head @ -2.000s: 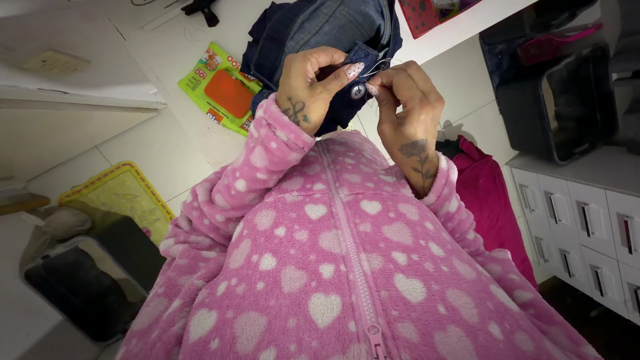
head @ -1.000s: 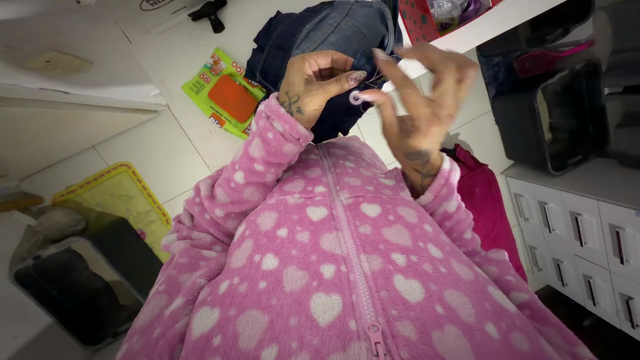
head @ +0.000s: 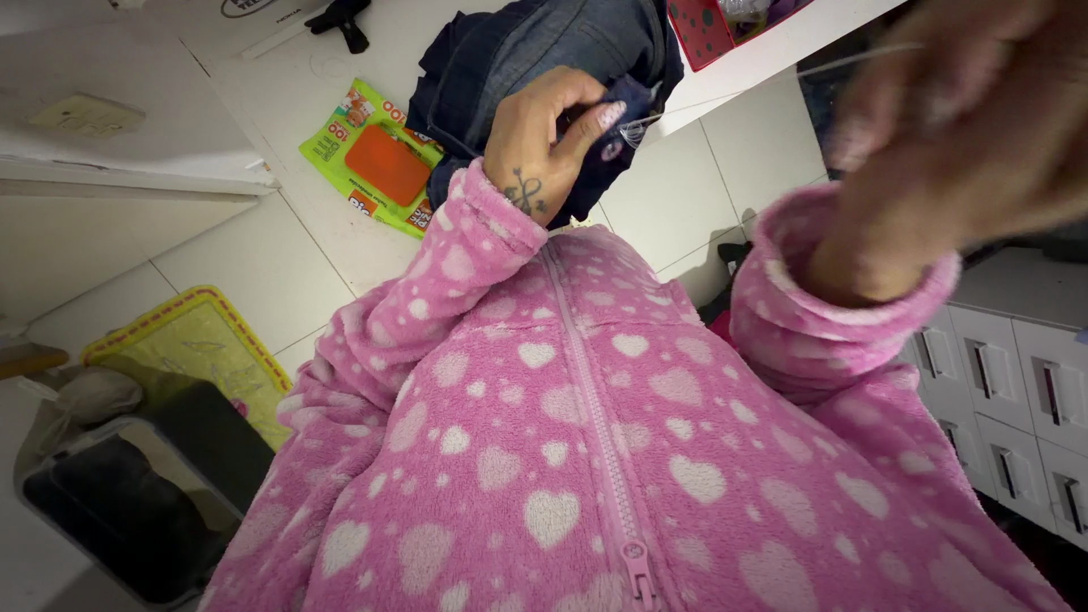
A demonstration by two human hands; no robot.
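Observation:
A dark blue denim garment (head: 544, 76) lies bunched on the white table. My left hand (head: 544, 136) pinches an edge of it between thumb and fingers. Just beside the thumb, a round button (head: 611, 150) shows on the cloth, with loops of pale thread (head: 633, 132) next to it. From there the thread runs taut up and right to my right hand (head: 960, 136), which is raised at the upper right and blurred. Its fingers look closed around the thread's end; whether a needle is there cannot be told.
On the white table (head: 289, 153) lie a green wipes packet (head: 327, 144) with an orange lid and a black clip-like object (head: 342, 24). A red dotted box (head: 701, 34) stands at its far edge. A black bin (head: 127, 501), a yellow mat (head: 204, 340) and white drawers (head: 990, 374) are lower down.
My right hand has moved away from the denim, up and to the right, drawing the thread out straight. My left hand has kept its pinch on the cloth.

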